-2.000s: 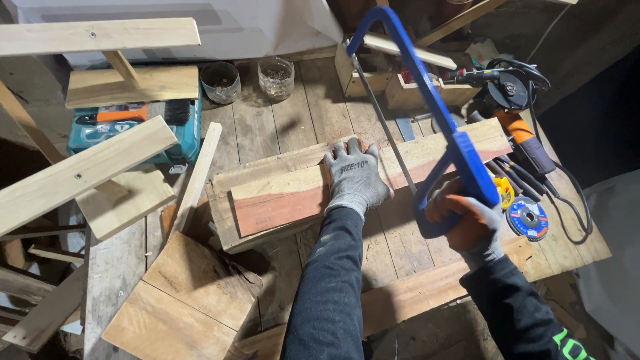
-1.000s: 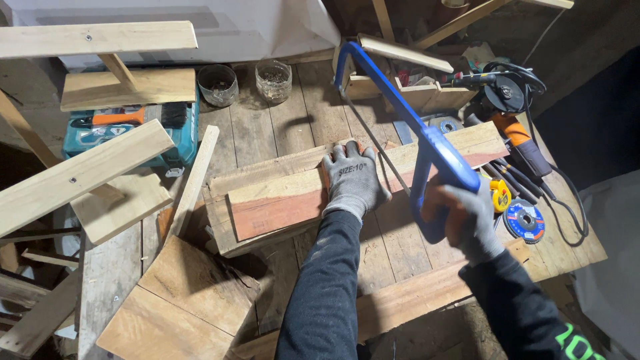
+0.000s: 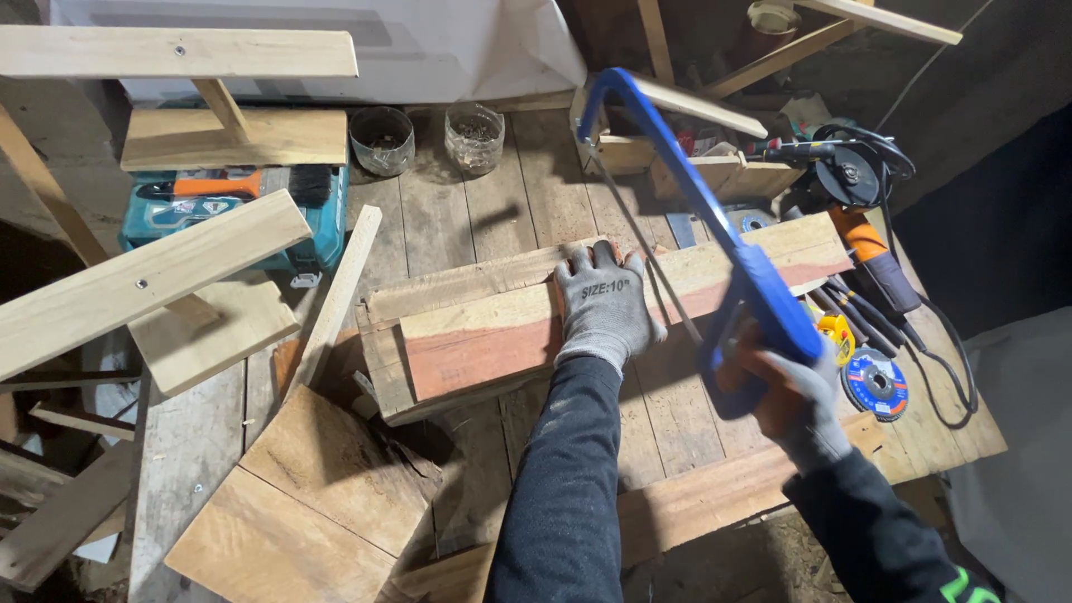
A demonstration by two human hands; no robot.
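My left hand [image 3: 605,306], in a grey work glove, presses flat on a long board [image 3: 481,339] of pale and reddish wood. The board lies aslant over a shorter wooden piece [image 3: 385,381] on the plank bench. My right hand [image 3: 787,394], gloved too, is shut on the handle of a blue-framed hacksaw [image 3: 699,188]. The saw is tilted, its thin blade crossing the board just right of my left hand. Whether the teeth are in a cut cannot be told.
An angle grinder [image 3: 871,243] with its cord, a flap disc [image 3: 875,383] and a yellow tape measure [image 3: 836,337] lie at right. A teal case [image 3: 331,222] with a brush [image 3: 243,182] on it, cut plastic containers [image 3: 475,138] and wooden brackets [image 3: 151,272] stand at left and back.
Since the earliest frame, my right hand and the saw have shifted slightly relative to the board. My left hand has stayed on the board.
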